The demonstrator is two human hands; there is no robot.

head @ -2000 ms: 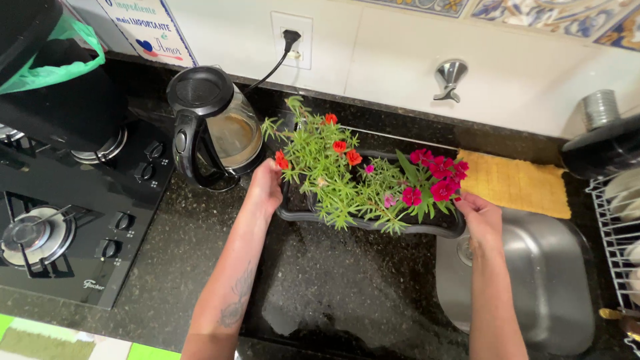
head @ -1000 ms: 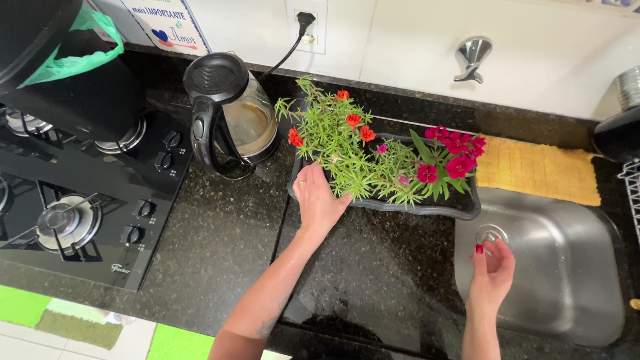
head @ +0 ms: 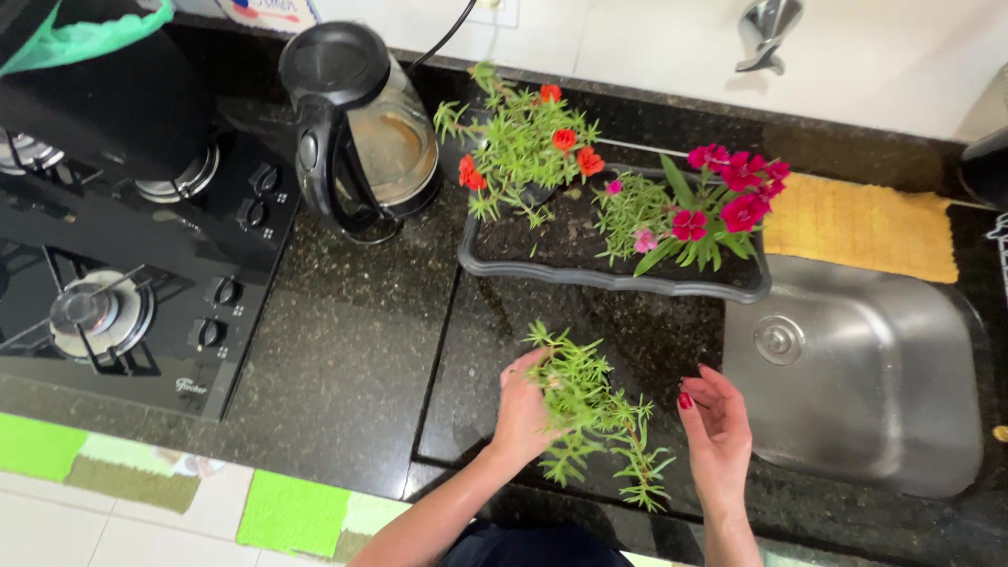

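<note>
My left hand (head: 526, 409) holds a leafy green portulaca plant (head: 579, 394) over the counter's front part; its base is hidden by leaves and fingers. To its right, my right hand (head: 717, 433) is raised with fingers apart and holds nothing. Behind both hands sits a dark grey rectangular planter (head: 614, 282) with bare soil (head: 543, 232) left of its middle. Orange-red flowered portulaca (head: 528, 142) stands at its left end. Toward the right are a smaller pink-flowered plant (head: 634, 213) and a plant with magenta flowers (head: 740, 193).
A glass electric kettle (head: 390, 150) stands left of the planter, near a black gas cooktop (head: 157, 268). At right are a steel sink (head: 874, 378) and a yellow cloth (head: 858, 224). A wall tap (head: 768, 35) is above. A black bin (head: 102, 102) with a green bag stands over the cooktop.
My left hand has moved from the planter toward the counter's front with a green plant in it. Soil now shows in the planter. My right hand released the planter's right end earlier and remains empty.
</note>
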